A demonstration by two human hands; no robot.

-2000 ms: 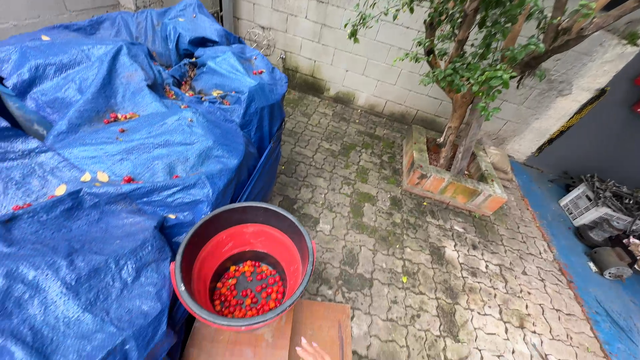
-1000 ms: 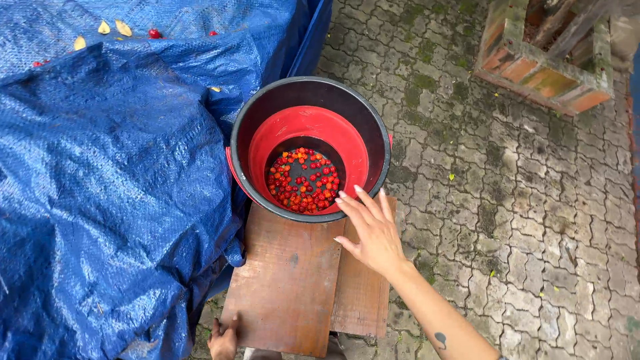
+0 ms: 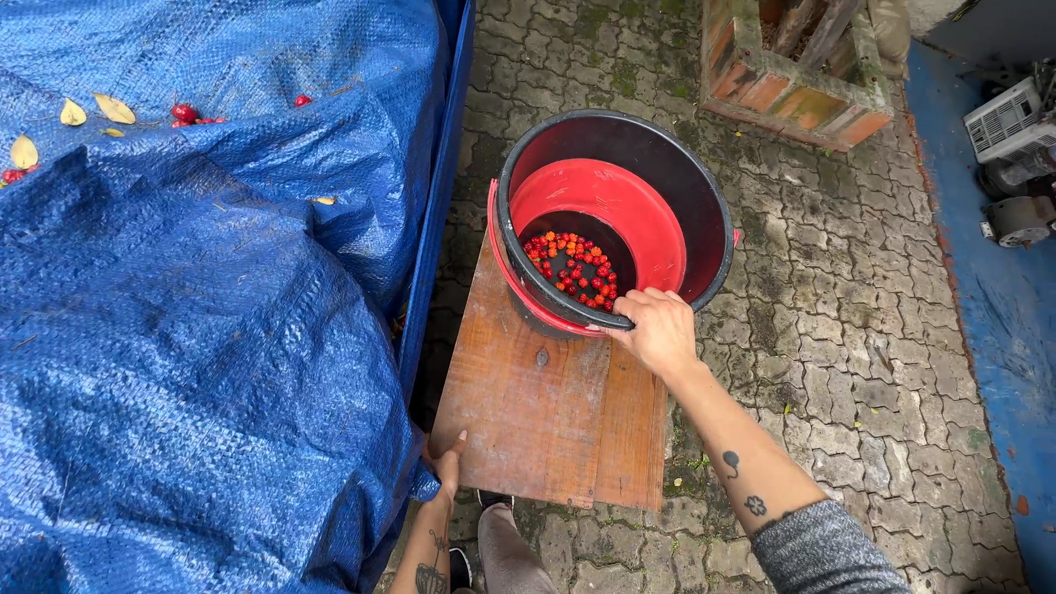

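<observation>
A black plastic bucket (image 3: pixel 660 157) with a wide red band inside stands on the far part of a wooden board (image 3: pixel 528 412). Small red and orange ribbed fruits (image 3: pixel 582 272) lie in its bottom. My right hand (image 3: pixel 658 326) grips the near right rim, fingers over the edge. The red bucket handle (image 3: pixel 516 285) hangs down around the near left side. At the board's near left edge is my left hand (image 3: pixel 445 462), thumb on top; its other fingers are mostly hidden below the edge.
A creased blue tarpaulin (image 3: pixel 206 330) covers a large pile at the left, with fallen fruits and yellow leaves on it. A brick planter (image 3: pixel 792 91) stands at the upper right on interlocking pavers (image 3: pixel 825 330). Machine parts (image 3: pixel 1019 219) lie on blue-painted floor at the far right.
My right hand has gone from spread fingers beside the bucket to a grip on its rim. My left hand stays at the board's edge. The view has tilted down since the oldest frame.
</observation>
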